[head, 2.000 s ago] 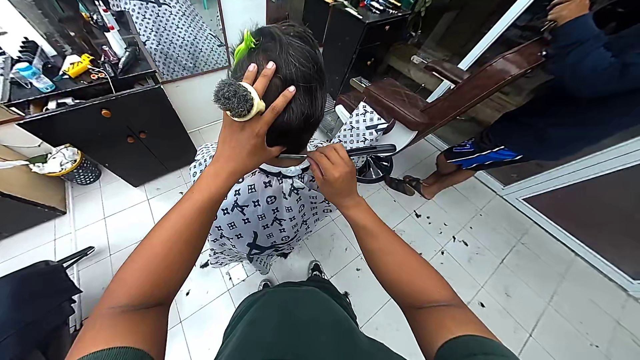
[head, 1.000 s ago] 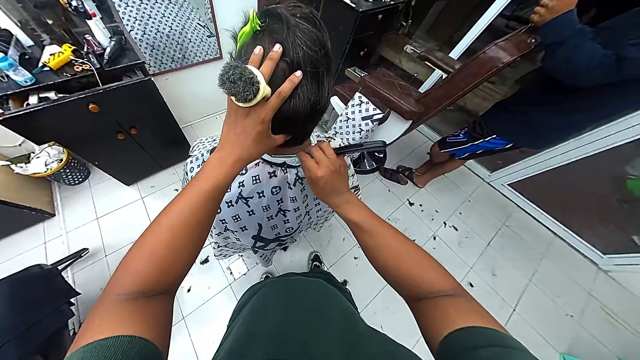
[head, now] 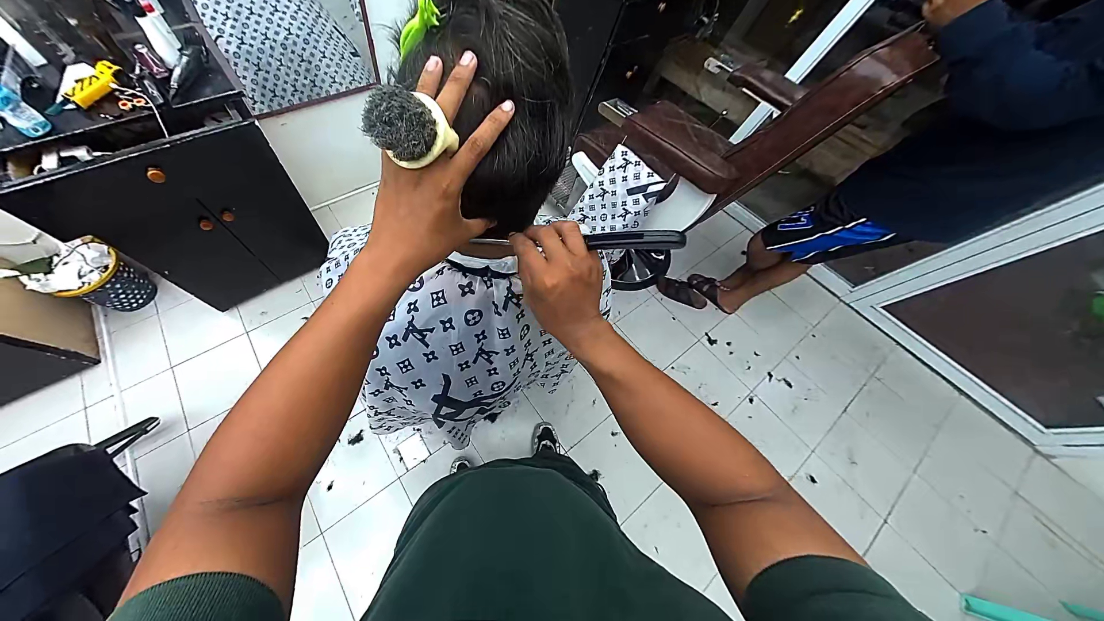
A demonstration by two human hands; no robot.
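Observation:
My left hand holds a neck brush with grey bristles and a pale handle, its fingers spread on the back of a seated person's dark hair. A green hair clip sits in that hair. At the nape, my right hand grips a straight razor, whose black handle sticks out to the right; the thin blade lies against the neck, partly hidden by my fingers. A white patterned barber cape covers the person's shoulders and back.
A brown barber chair with a folded patterned cape stands at right, near another person's legs. Black cabinets and a waste basket are at left. Cut hair lies on the tiled floor. A dark folded item is at lower left.
Both hands keep about the same places at the head and nape, still holding the brush and the razor. The view has shifted slightly.

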